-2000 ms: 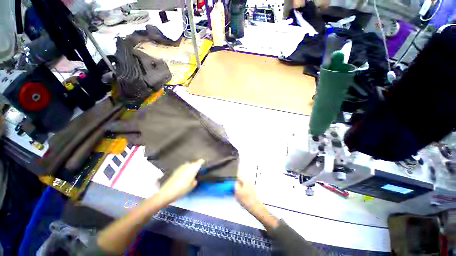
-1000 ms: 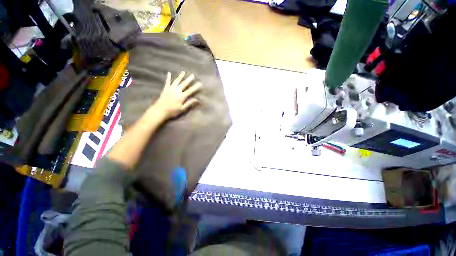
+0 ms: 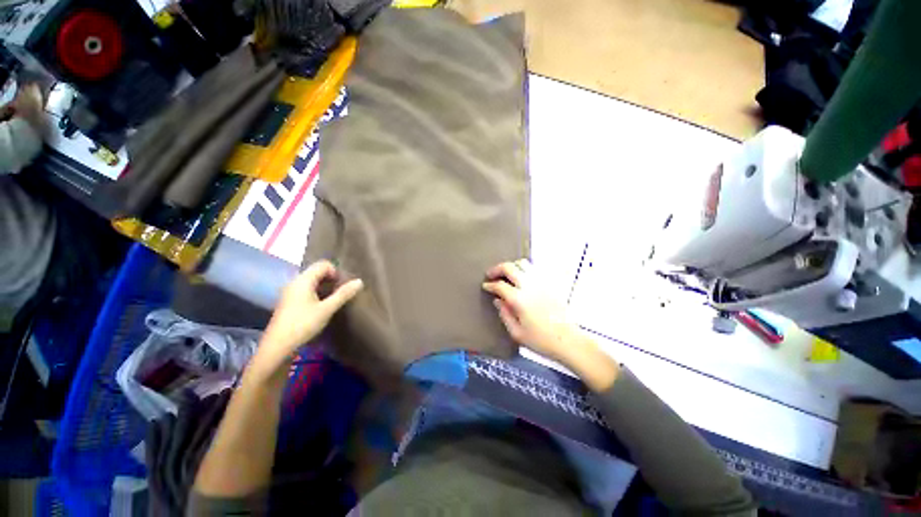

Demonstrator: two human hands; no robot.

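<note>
A large grey-brown fabric panel [image 3: 424, 192] lies spread on the white table and hangs over its front edge. A blue piece [image 3: 439, 370] shows at the panel's lower edge. My left hand [image 3: 315, 308] is at the panel's lower left edge, thumb and fingers close together on the cloth. My right hand [image 3: 525, 303] is at the panel's right edge, fingers bent onto the cloth. The sewing machine head [image 3: 768, 222] stands to the right, apart from the panel.
Folded brown pieces [image 3: 217, 131] lie at the left on a yellow-taped surface. A blue crate [image 3: 96, 374] with a clear plastic bag [image 3: 177, 348] is below left. A ruler-marked edge [image 3: 535, 389] runs along the front. A small red tool [image 3: 759, 325] lies behind the needle area. A person's arm shows far left.
The panel lies straighter, and its lower end extends over the front edge. My left hand has moved from the panel's middle to its lower left edge. My right hand has come clearly into view at its right edge.
</note>
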